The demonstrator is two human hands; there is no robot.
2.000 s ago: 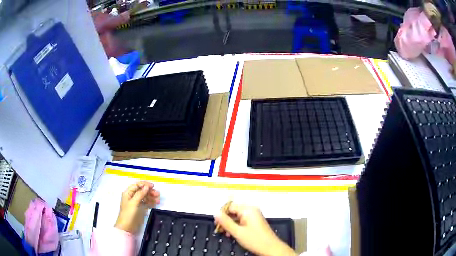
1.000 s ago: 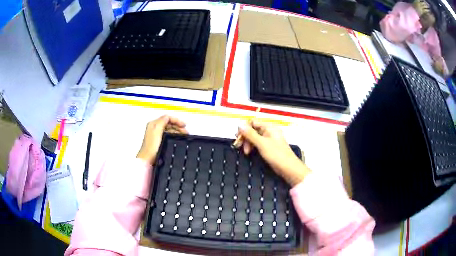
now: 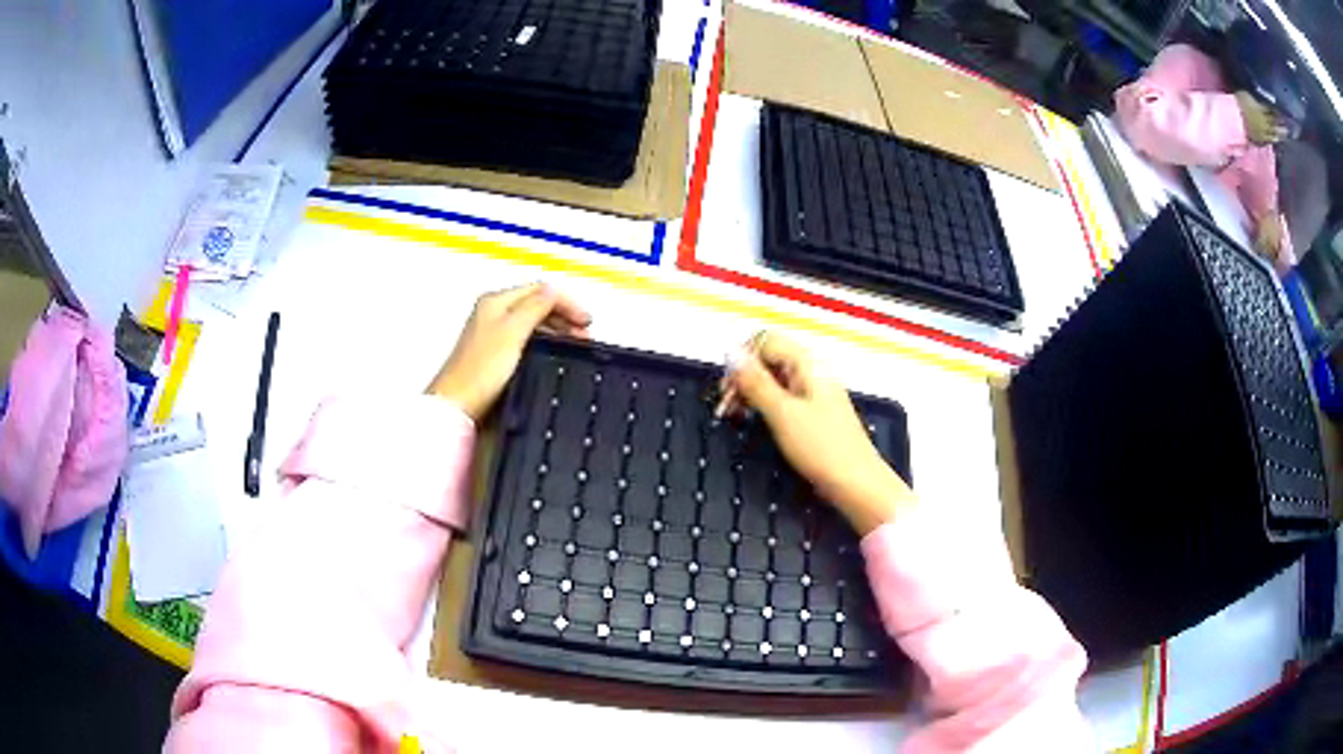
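A black component tray (image 3: 678, 675) lies on cardboard in front of me, with rows of tiny silvery-white components (image 3: 648, 598) in its pockets. My left hand (image 3: 508, 346) is at the tray's upper left corner, fingers curled over the far edge; whether it grips the rim is unclear. My right hand (image 3: 781, 405) is over the tray's upper part and pinches a thin tan tool, perhaps tweezers (image 3: 725, 398), with its tip down near the pockets. The tip's contact is too small to tell.
Tall tray stack (image 3: 1134, 457) at right. Shorter tray stack (image 3: 486, 103) at upper left, separate tray (image 3: 884, 206) at top centre. Cardboard sheets (image 3: 803, 59) lie behind. Black pen (image 3: 262, 405), paper slips (image 3: 228, 221) and pink pen (image 3: 177, 309) at left. A person's pink sleeves (image 3: 1178, 111) at upper right.
The view has tilted down, bringing the whole tray in front into sight. My left hand has come to the tray's corner. My right hand stays over the tray with the tool.
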